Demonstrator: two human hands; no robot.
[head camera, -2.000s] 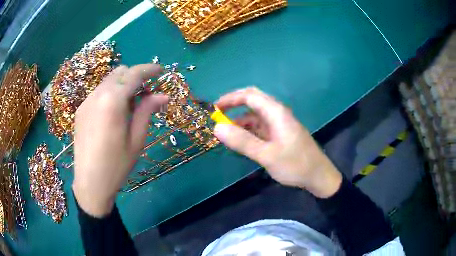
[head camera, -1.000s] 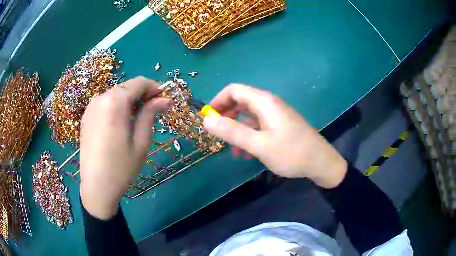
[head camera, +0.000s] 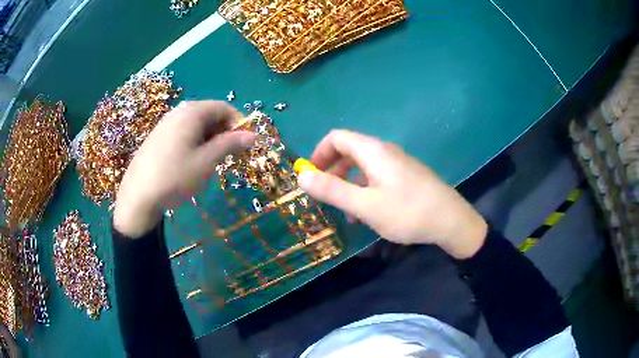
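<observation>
My right hand (head camera: 396, 192) is closed round nippers, of which a yellow handle tip (head camera: 303, 166) shows; the jaws are not clearly visible. My left hand (head camera: 175, 150) is above the loose parts, its thumb and fingertips close together beside a thin gold piece; I cannot tell whether they grip it. Small gold and silver parts (head camera: 263, 150) lie scattered between my hands. A gold lattice frame (head camera: 280, 260), blurred, lies or moves in front of me below my hands, with few parts in its left portion.
A large mixed heap (head camera: 115, 136) lies left, with a smaller coppery heap (head camera: 80, 266) below it. Tangled gold runners (head camera: 33, 164) lie far left. A stack of gold frames (head camera: 315, 28) lies beyond the work spot. Egg-tray-like material (head camera: 613, 168) stands right, past the table edge.
The gold frame looks larger and blurred and reaches further right and nearer me. My left hand has shifted slightly right and its wrist has swung up. The dark nipper jaws no longer show clearly.
</observation>
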